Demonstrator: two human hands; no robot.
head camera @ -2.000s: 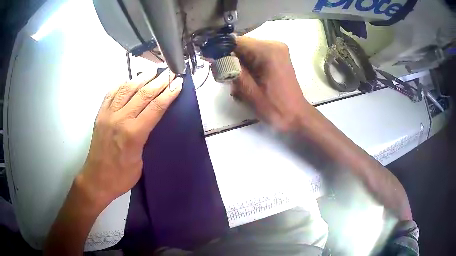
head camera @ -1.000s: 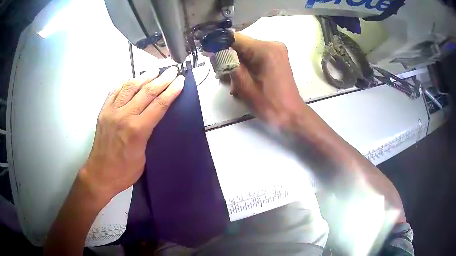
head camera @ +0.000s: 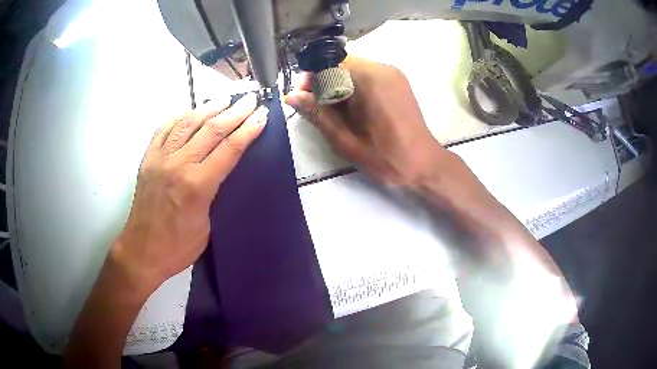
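Note:
A long dark purple fabric panel (head camera: 266, 238) runs from the presser foot (head camera: 268, 94) down over the table's front edge toward my lap. My left hand (head camera: 184, 180) lies flat, its fingertips pressing on the panel's upper left edge beside the foot. My right hand (head camera: 367, 115) is right of the foot, behind the ribbed pale knob (head camera: 333, 84). Its thumb and a finger are near the panel's top right edge; whether they pinch it cannot be told. The needle tip is hard to make out.
The white machine head (head camera: 403, 10) with blue lettering spans the top. Dark-handled scissors (head camera: 497, 90) lie on the bed at right. A printed scale (head camera: 374, 285) runs along the front edge of the white table (head camera: 79, 187).
My right hand has moved left and its fingertips now reach out beside the presser foot. My left hand and the panel have hardly moved.

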